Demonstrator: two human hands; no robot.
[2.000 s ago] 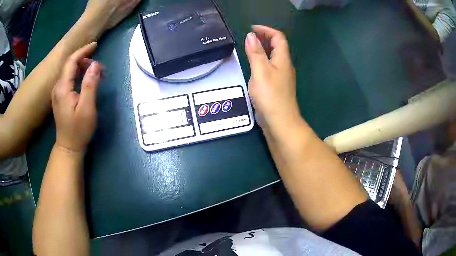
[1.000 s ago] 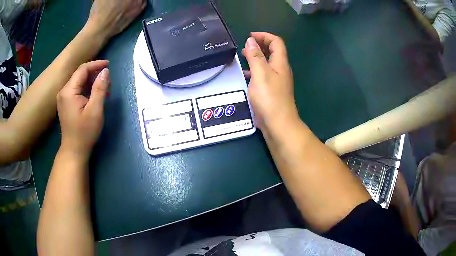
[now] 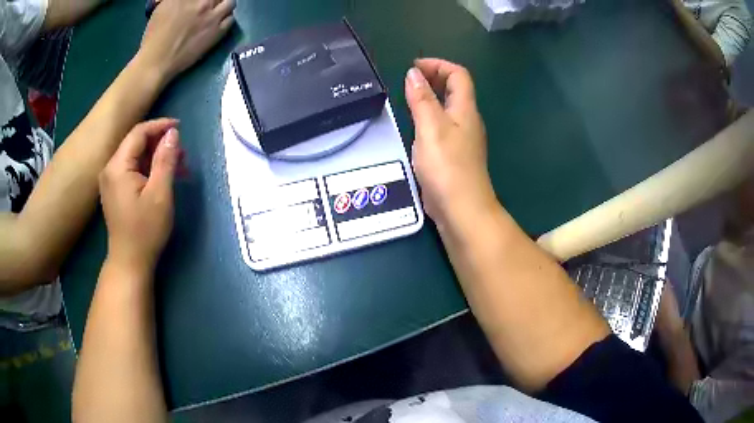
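A closed black product box (image 3: 310,83) with white print lies flat on the round plate of the white digital scale (image 3: 285,175). The scale lies on the dark green table, with one red and two blue marks on its front right panel. Its display is washed out by glare. My left hand (image 3: 142,194) is left of the scale, fingers loosely curled, holding nothing. My right hand (image 3: 450,140) is at the right edge of the scale, thumb and fingers apart, empty, not touching the box.
Another person's forearm (image 3: 103,124) rests on the table at the left. A pale round pole (image 3: 653,198) crosses at the right, above a shiny metallic tray-like object (image 3: 620,299). White stacks (image 3: 529,10) stand at the far edge. Other people sit at both sides.
The box and scale appear slightly lower in the view, and the left hand also sits lower. More of the white stacks shows. Both hands remain empty beside the scale.
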